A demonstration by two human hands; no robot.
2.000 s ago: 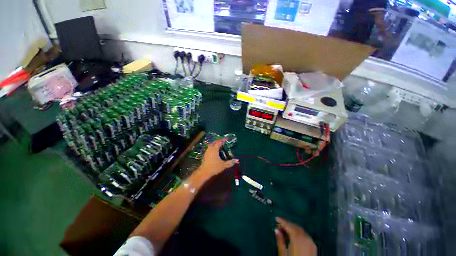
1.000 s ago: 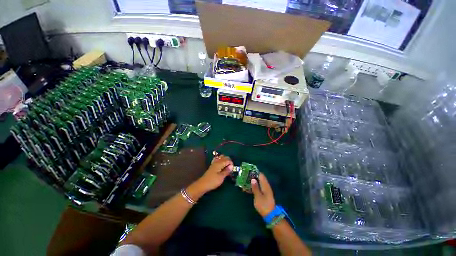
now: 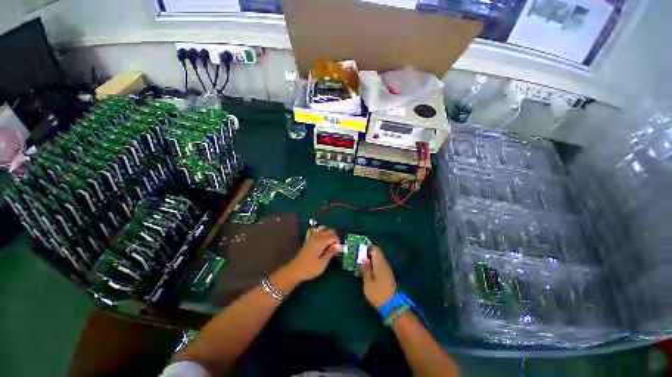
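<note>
My right hand [image 3: 379,277] holds a green circuit board [image 3: 354,252] by its right side, above the dark green mat in front of me. A bright whitish-blue rectangle shows on the board's face. My left hand [image 3: 319,249] is at the board's left edge, its fingers closed on the small white plug of the test lead. The plug meets the board's left edge; my fingers partly hide it. The red wire [image 3: 354,208] runs from near my left hand back to the bench meter [image 3: 407,127].
Boards stand in dense rows in the rack [image 3: 166,254] at left. Loose boards [image 3: 292,187] lie by the brown mat [image 3: 254,259]. The power supply [image 3: 335,147] stands at the back. Stacked clear blister trays [image 3: 527,243] are at right, an open brown box [image 3: 110,342] low at left.
Two seconds ago my left hand was over the loose boards and my right hand was apart. Now both are at one board. Since one second ago its dark rectangle has turned bright.
</note>
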